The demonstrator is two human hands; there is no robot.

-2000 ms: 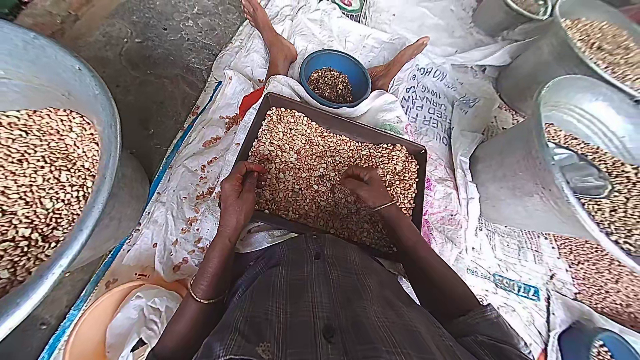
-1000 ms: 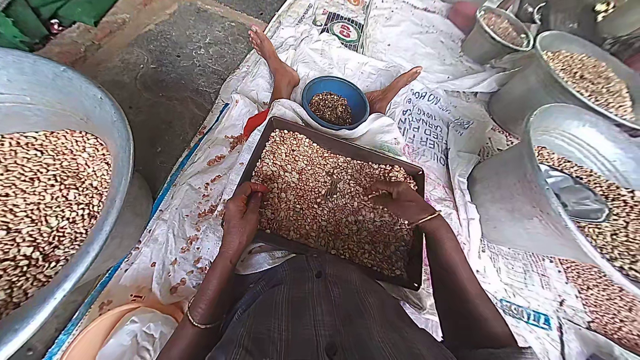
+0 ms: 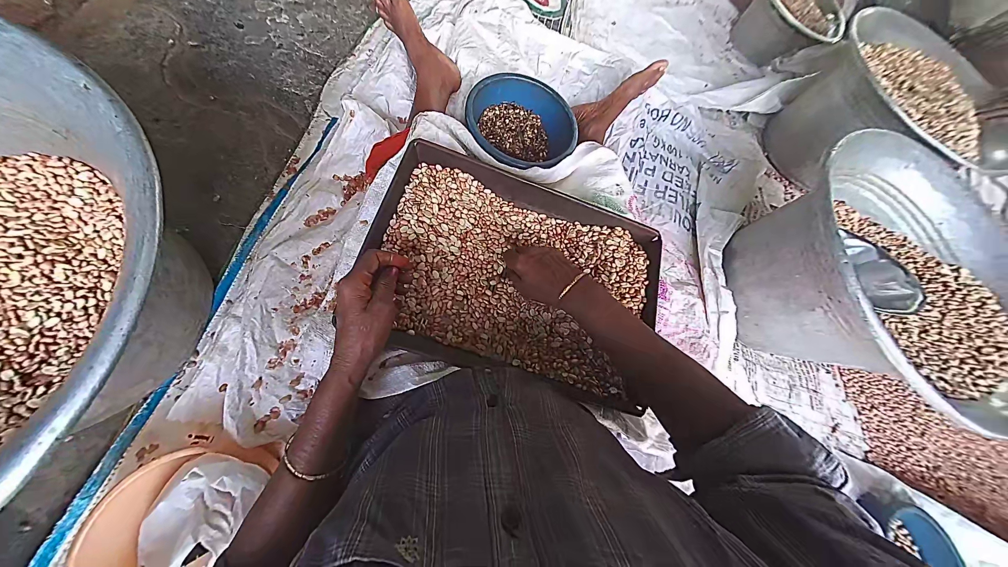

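Note:
A dark rectangular tray (image 3: 579, 206) rests at my lap, covered with pale and reddish split nuts or beans (image 3: 472, 260). My left hand (image 3: 370, 303) is over the tray's left edge, thumb and fingertips close together; whether a piece lies between them I cannot tell. My right hand (image 3: 542, 274) reaches into the middle of the tray, its fingertips down among the pieces and partly hidden. Just beyond the tray, between my feet, a blue plastic bowl (image 3: 561, 118) holds darker pieces.
Large metal tubs of similar pieces stand left (image 3: 146, 236) and right (image 3: 795, 276), one with a metal scoop (image 3: 878, 276). An orange basin (image 3: 118, 512) holds white plastic at lower left. White printed sacks (image 3: 669, 157) cover the floor. More pieces lie at lower right (image 3: 913, 441).
My right hand has moved left across the tray from its right part, where it was one second ago. My left hand remains by the tray's left edge.

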